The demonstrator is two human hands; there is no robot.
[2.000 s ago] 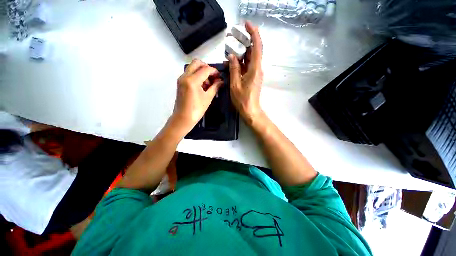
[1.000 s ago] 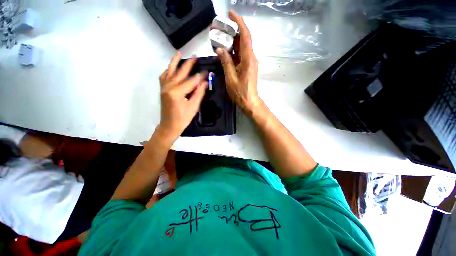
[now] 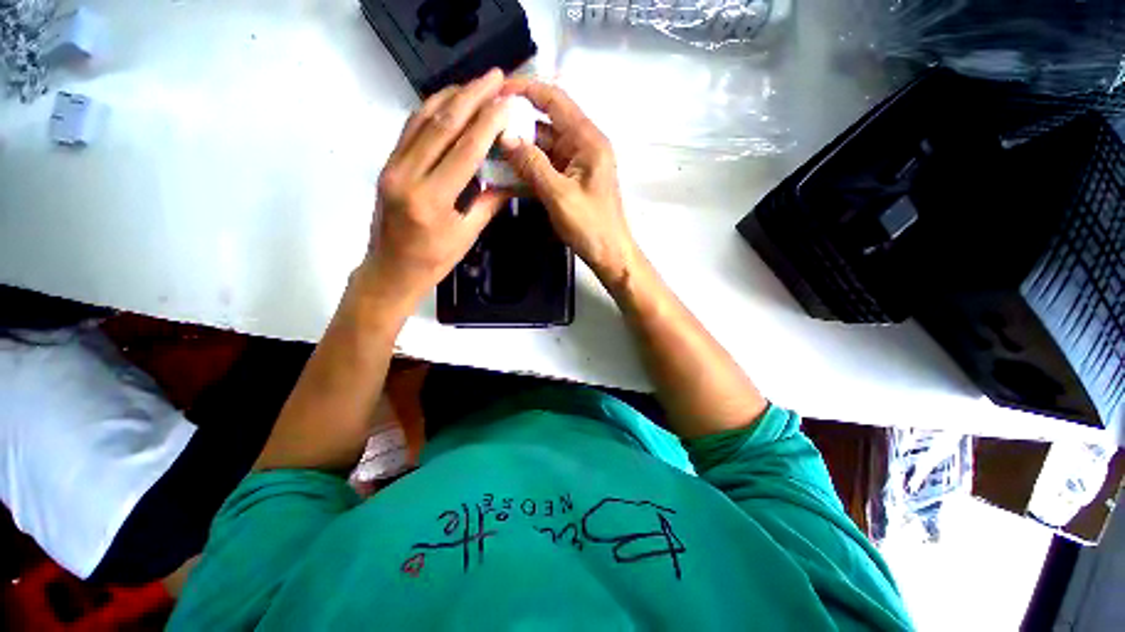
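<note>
A white charging case (image 3: 519, 124) is between my two hands, above the far end of a black insert tray (image 3: 531, 278). My right hand (image 3: 574, 179) grips the case from its right side, with the thumb on its near face. My left hand (image 3: 432, 179) reaches over the case from the left, its fingers against it. The tray lies on the white table near the front edge; its rounded hollow shows dark. My hands cover the tray's far part, so I cannot tell whether an earbud sits there. Whether the case lid is open is hidden.
Another black tray (image 3: 450, 35) lies beyond my hands. Stacked black trays (image 3: 839, 210) stand at the right. Clear plastic wrap (image 3: 728, 111) lies at the far side. Small white boxes (image 3: 77, 119) are at the far left. A person's white-clothed part (image 3: 86, 432) shows at lower left.
My left hand has moved from the tray up to the case. My right hand has brought the case left and nearer. The case was open before and is now mostly covered by fingers.
</note>
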